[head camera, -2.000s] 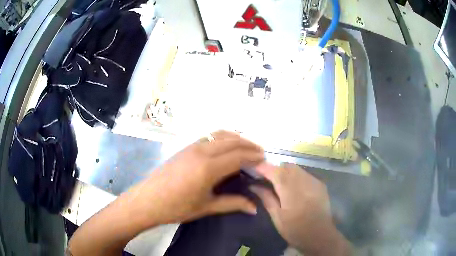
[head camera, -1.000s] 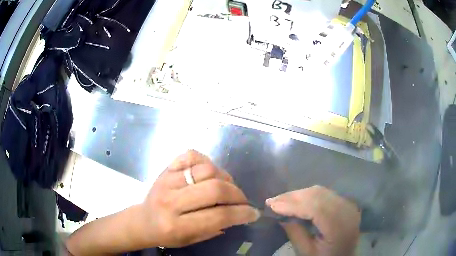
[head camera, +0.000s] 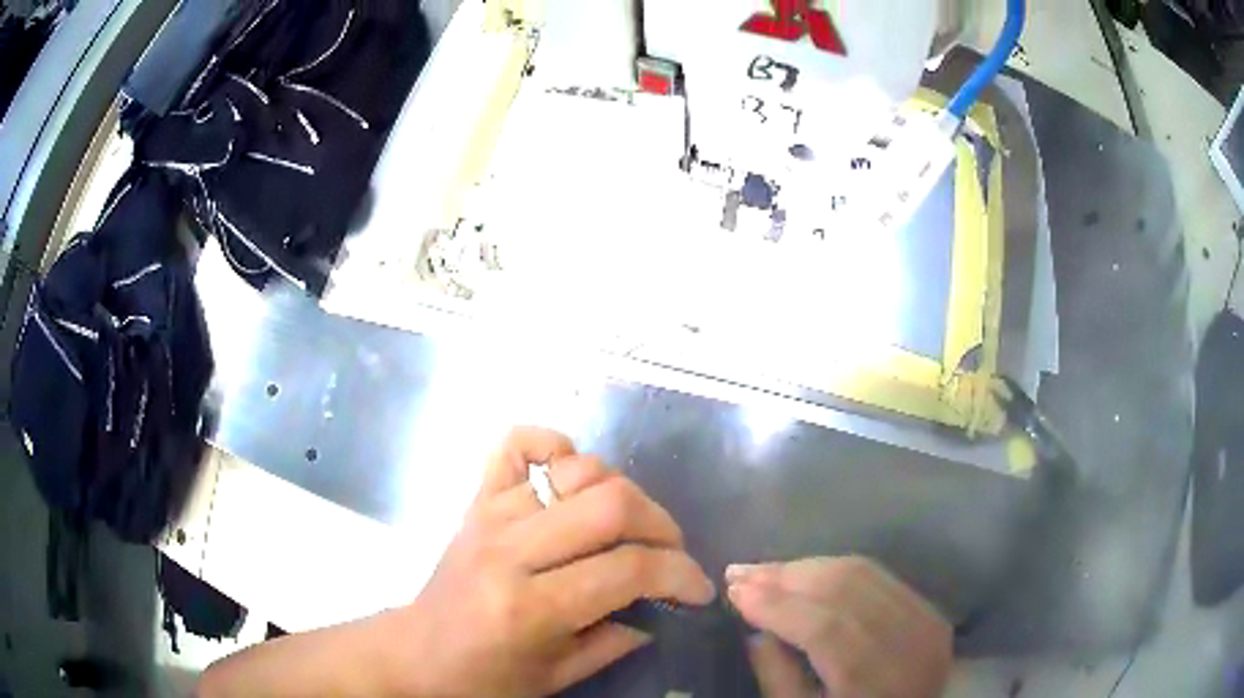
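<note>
A black cloth bag panel shows at the bottom centre, cut off by the picture's edge. My left hand, with a pale ring, pinches its top edge between thumb and fingers. My right hand holds the same panel from the right, its fingertips close to the left ones. A small orange-brown glint shows at the cloth's top edge under the left fingertips. Whether it is the zipper end, I cannot tell. Both hands are in front of the metal machine bed's near side.
The white sewing machine head stands ahead, marked B7, over a glaring plate framed in yellow tape. Black zippered bundles lie at the left. A small dark tool lies at the plate's right corner. A blue tube hangs beside the head.
Both hands have moved down from close to the plate's front edge, with the black cloth. The fingers have shifted on its top edge. The camera view has also shifted.
</note>
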